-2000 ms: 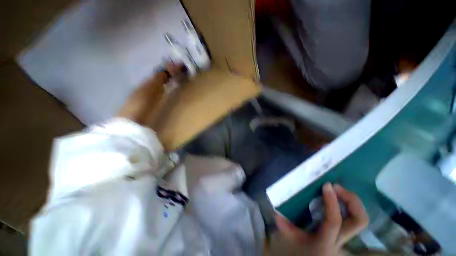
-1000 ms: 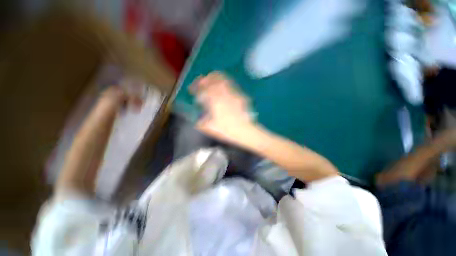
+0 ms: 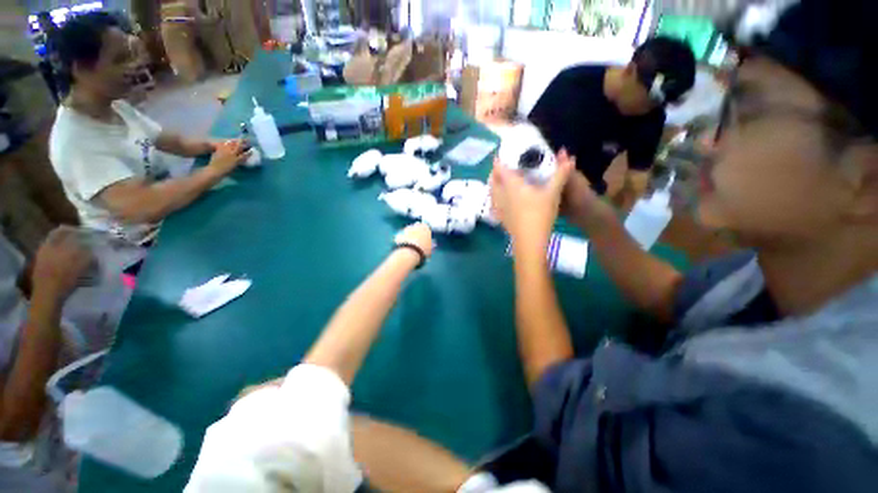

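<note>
Several white bulb cameras (image 3: 404, 171) with black parts lie in a loose group on the green table mat (image 3: 289, 327). My left hand (image 3: 416, 237), with a dark band on the wrist, is stretched out to the near edge of the group. Its fingers are small and blurred, so I cannot tell whether they hold a camera. My right forearm and white cuff show at the bottom edge, but my right hand is hidden behind my left sleeve. A crumpled white cloth (image 3: 217, 295) lies left of my arm.
A wash bottle (image 3: 120, 431) lies at the lower left; others stand at the far left (image 3: 266, 133) and right (image 3: 650, 218). A person close on my right holds up a camera (image 3: 527, 154). Other people sit left and across. A label sheet (image 3: 568, 255) and printed box (image 3: 377, 116) are on the table.
The view has swung from the carton and table edge up to the whole table. My left hand has left the carton and now reaches over the table. My right hand has gone out of sight.
</note>
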